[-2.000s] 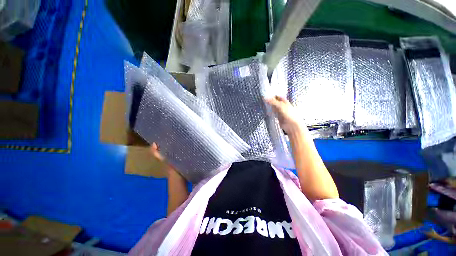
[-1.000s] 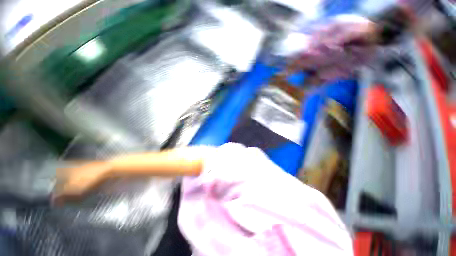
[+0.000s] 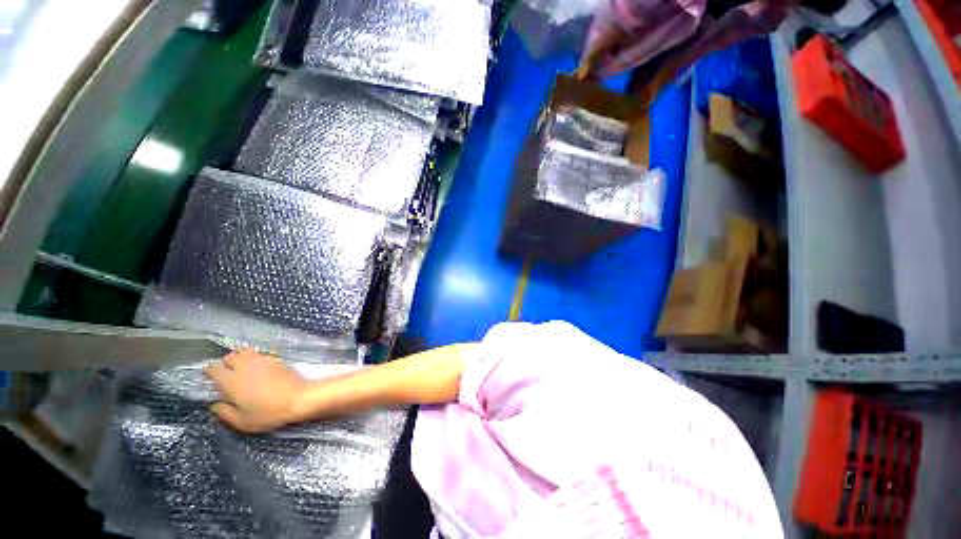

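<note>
My right hand point(image 3: 255, 391) reaches in from the right. Its fingers are bent against the upper part of a silvery bubble-wrapped panel point(image 3: 263, 474) at the bottom left, beside a pale metal post; the fingertips' hold is partly hidden. My left hand is not in view. Stacks of bubble-wrapped panels lie along the green bench: a near stack point(image 3: 269, 253), a middle stack point(image 3: 332, 142) and a far stack point(image 3: 395, 42). Dark edges of lower panels show on their right side.
An open carton point(image 3: 564, 237) with silvery wrapped pieces stands on the blue floor. Grey shelving point(image 3: 864, 366) on the right holds red bins point(image 3: 851, 100) and brown boxes point(image 3: 701, 300). The pale post point(image 3: 105, 345) crosses at left. Another person's pink sleeve point(image 3: 659, 32) shows at the top.
The view has swung right, bringing the shelving and carton into clear sight. My left hand and the slanted panels beside it have left the picture. My right hand now shows over the bottom-left panel.
</note>
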